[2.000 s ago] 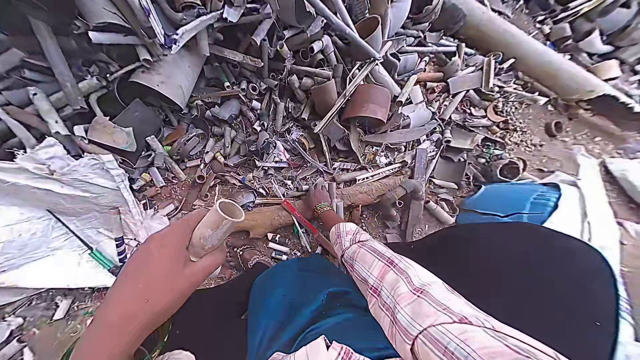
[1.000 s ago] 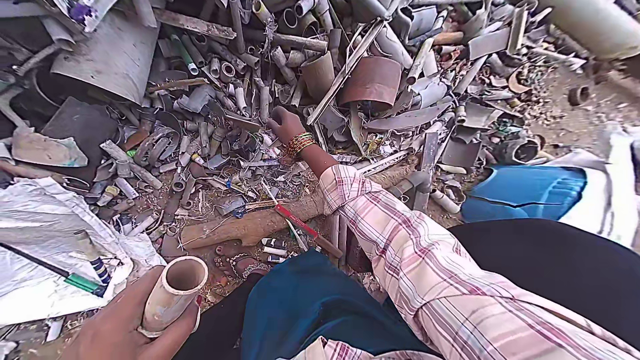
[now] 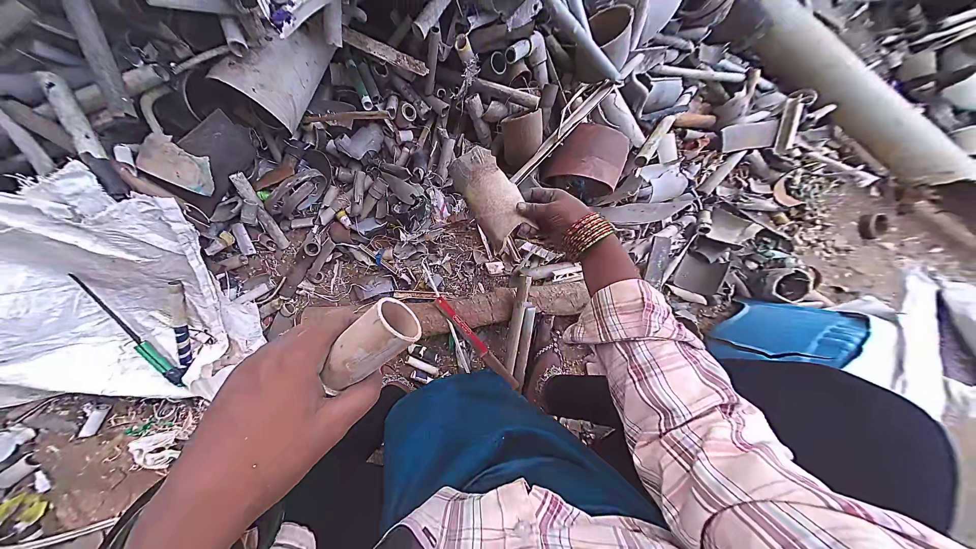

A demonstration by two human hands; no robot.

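My left hand (image 3: 282, 408) grips a short, pale plastic pipe piece (image 3: 371, 343), its round open end facing up, low in the view left of centre. My right hand (image 3: 557, 217), with bangles at the wrist, has its fingers at the lower right edge of a curved, dirt-covered pipe piece (image 3: 488, 194) in front of the scrap pile. Between my hands and nearer to me, a tool with a red handle (image 3: 461, 325) leans across a wooden log (image 3: 496, 307). Two narrow pipe lengths (image 3: 521, 328) stand beside it.
Broken pipes fill the far side, with a reddish-brown pipe section (image 3: 587, 158) among them. A long thick pipe (image 3: 854, 91) lies at upper right. White woven sacking (image 3: 99, 290) with a green-handled tool (image 3: 156, 360) is at left; a blue plastic piece (image 3: 789, 333) is at right.
My right hand has gone from near the log to the pile, then right to the curved piece, which it now holds by an edge. My left hand has kept its pipe piece.
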